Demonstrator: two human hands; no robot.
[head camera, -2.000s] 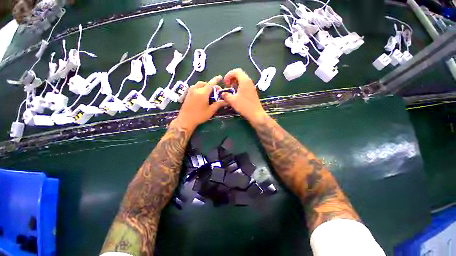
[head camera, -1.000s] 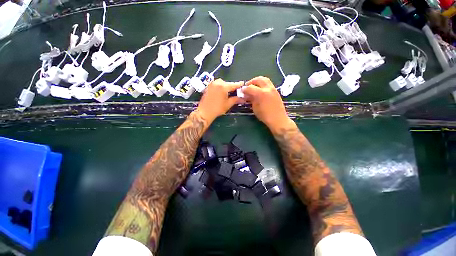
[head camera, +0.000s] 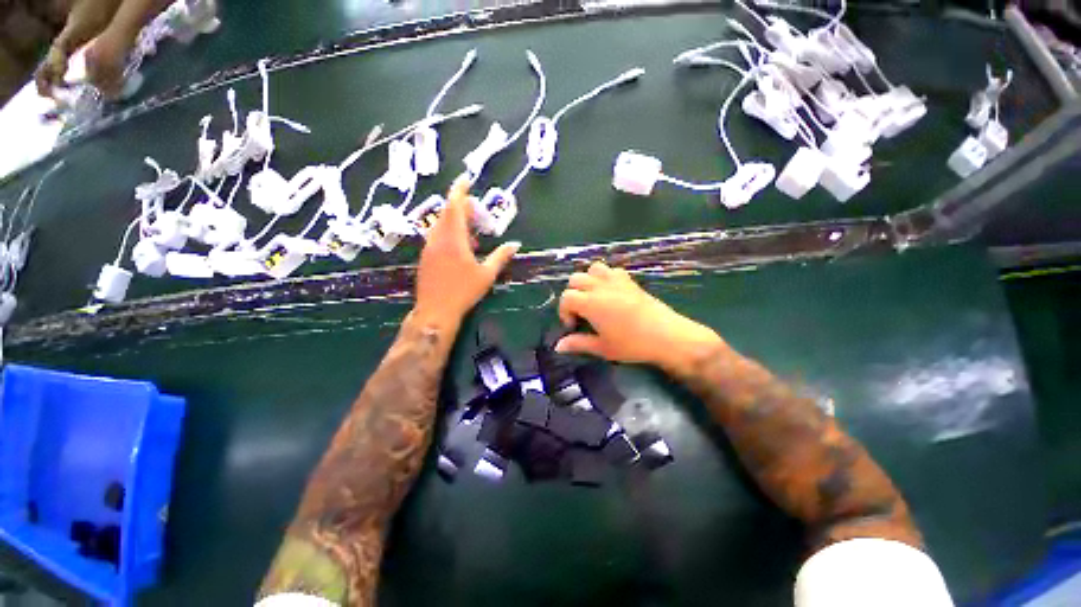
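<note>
My left hand (head camera: 456, 263) is over the rail at the row of open white housings (head camera: 281, 256), its fingertips at one housing; the thumb is apart and I cannot tell whether it grips anything. My right hand (head camera: 611, 315) is at the top edge of the pile of black square pieces (head camera: 549, 419), fingers curled down; whether it pinches a piece is hidden. A closed white unit (head camera: 637, 173) lies alone on the belt, its cord running right to an oval part (head camera: 747, 184). An open housing (head camera: 497, 211) is just right of my left fingers.
The metal rail (head camera: 735, 244) runs between conveyor belt (head camera: 593, 125) and green worktable (head camera: 735, 522). White units (head camera: 844, 166) lie bunched at the belt's upper right, with a few more at far right. A blue bin (head camera: 148, 474) holds black pieces at left. Another person's hands (head camera: 107, 59) are at upper left.
My hands have parted from around a small white unit. The left moved left to the housings, the right came down to the black pile. A closed unit now lies on the belt.
</note>
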